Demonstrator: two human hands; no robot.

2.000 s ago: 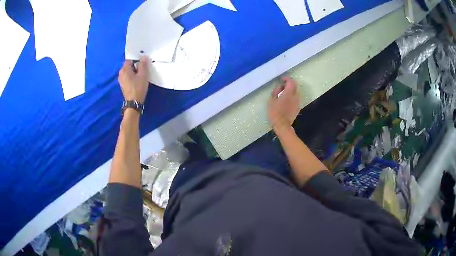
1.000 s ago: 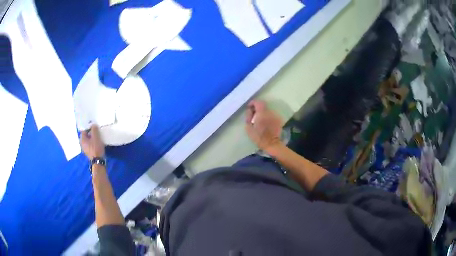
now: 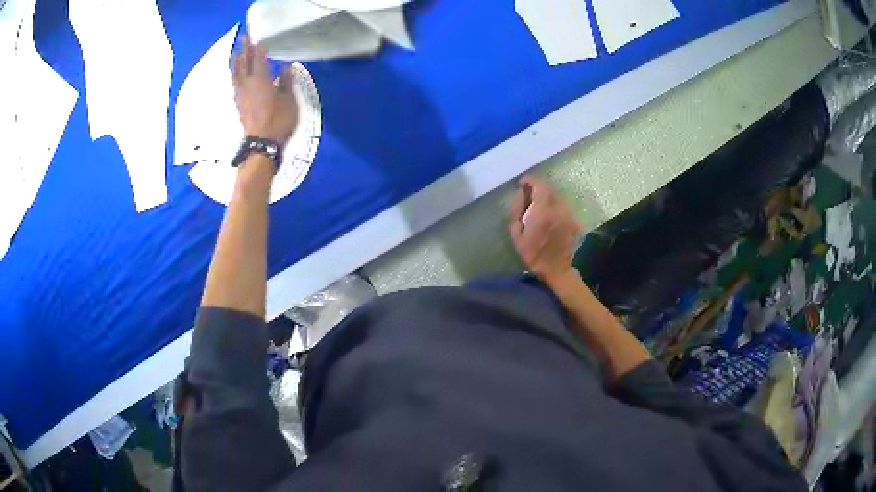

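Observation:
My left hand point(image 3: 264, 101) lies palm down with fingers apart over a white round-edged card piece point(image 3: 305, 135) and a pointed card piece point(image 3: 204, 106) on the blue fabric point(image 3: 384, 110). Its fingertips reach the edge of overlapping white pieces point(image 3: 312, 31) at the top; whether they touch these is unclear. My right hand point(image 3: 543, 226) is slightly blurred, curled near the pale green table edge, with a small white object point(image 3: 526, 215) mostly hidden in its fingers.
Long card panels point(image 3: 125, 86) lie at the left. Paired panels point(image 3: 562, 31) lie at the upper right with a narrow blue gap. Pale underlay paper point(image 3: 499, 149) borders the fabric beside the green table point(image 3: 663, 144). A dark plastic-like bundle point(image 3: 711, 183) and scraps lie below at the right.
My left hand has left the lower corner of the pointed piece and moved up, flattening over the cards. My right hand stays near the table edge, still curled. The camera view has shifted.

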